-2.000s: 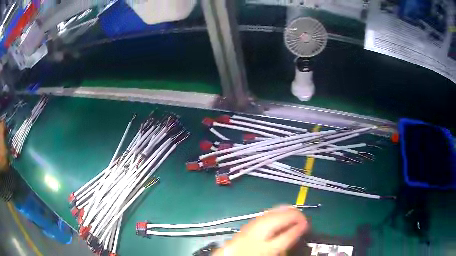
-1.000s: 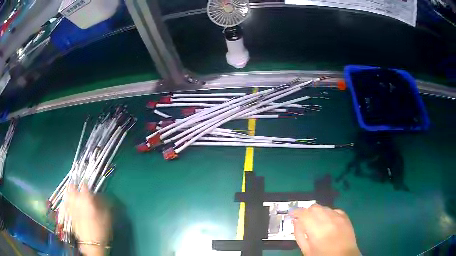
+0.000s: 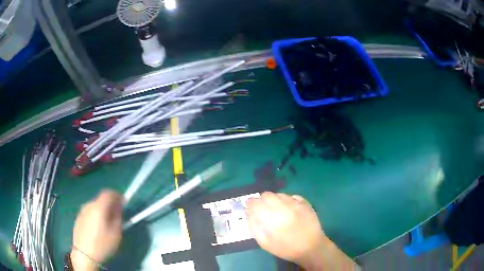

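Observation:
My left hand [image 3: 98, 227], blurred, is closed on one end of a white two-legged cable [image 3: 167, 200]. Its two legs spread up and to the right, blurred by motion. The red end is hidden in the hand. My right hand [image 3: 284, 225] lies over the right part of the white instruction card [image 3: 225, 225], with curled fingers. Whether it holds anything small cannot be seen. Black tape [image 3: 200, 233] frames the card.
White harnesses [image 3: 159, 140] with red ends lie at the rear; another bundle [image 3: 36, 211] is at the left. A blue tray [image 3: 297, 95] of black pieces stands at the rear right, with loose black pieces [image 3: 334, 135] before it. A small fan [image 3: 153, 52] is behind the rail.
The view has shifted right. My left hand has moved from the left bundle towards the card and now holds a cable. My right hand remains at the card.

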